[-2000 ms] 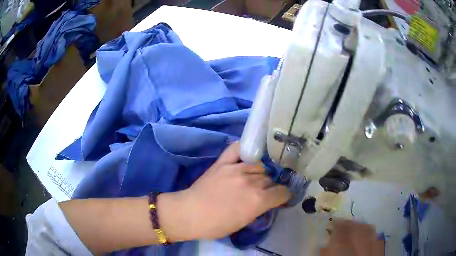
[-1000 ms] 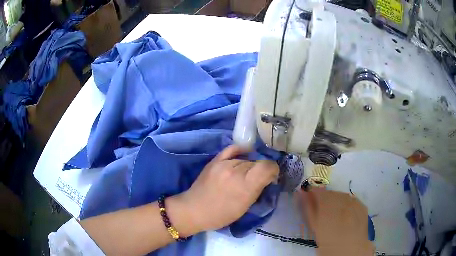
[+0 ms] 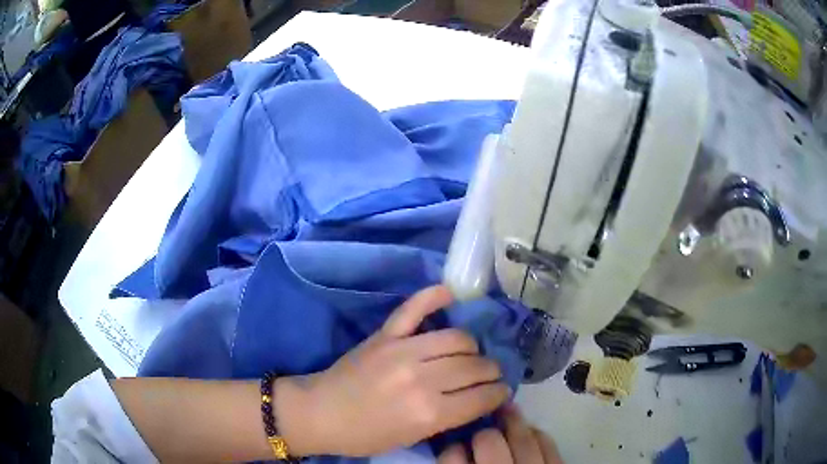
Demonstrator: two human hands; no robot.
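A mid-blue garment (image 3: 335,154) lies bunched on the white table, its near edge running under the sewing machine head (image 3: 589,172). My left hand (image 3: 422,385) holds the cloth just left of the needle area, fingers bent over it. My right hand (image 3: 503,444) is at the bottom edge, partly cut off, its fingers at the cloth beside my left hand. The needle and presser foot are hidden behind the head and cloth. A white rounded bar (image 3: 474,222) stands just above my left fingers.
Dark thread snips (image 3: 698,358) lie on the machine bed, right of the cream ribbed knob (image 3: 610,378). Fabric shears (image 3: 767,408) and blue scraps (image 3: 673,451) lie at the right. The tension dial (image 3: 744,240) is on the head. Cardboard boxes (image 3: 118,149) with blue cloth stand left.
My right hand has moved left from the machine bed to the cloth beside my left hand. The snips now show on the bed. The camera view has shifted a little.
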